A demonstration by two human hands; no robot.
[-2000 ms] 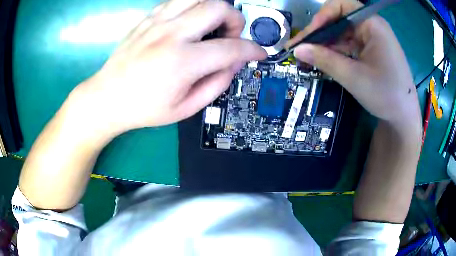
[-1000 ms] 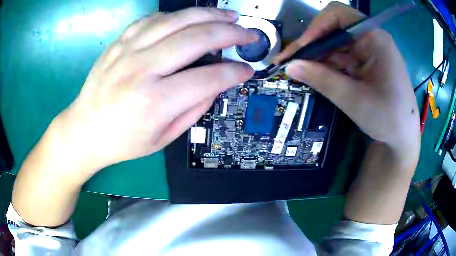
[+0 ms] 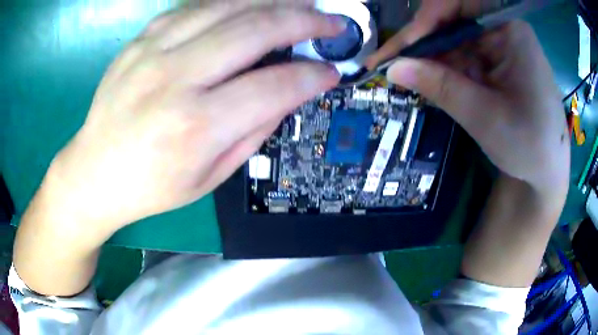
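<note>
The open mini laptop's motherboard, with a blue square at its centre, lies on a black mat. The round silver-and-dark cooling fan sits beyond the board's far edge. My left hand rests its fingertips on the fan, one on the dark hub and others at its near edge. My right hand holds a slim dark tool, perhaps tweezers, with its tip at the fan's near edge by small coloured wires. The exact contact there is hidden by my fingers.
The green bench surface surrounds the mat. An orange-handled tool lies at the far right, near thin dark cables. Blue cables hang at the lower right. The bench's near edge runs in front of my body.
Since the oldest frame, a left fingertip has come onto the fan's hub. Against one second ago, the fan and board appear slightly higher in view. The right hand still holds the tool at the fan edge.
</note>
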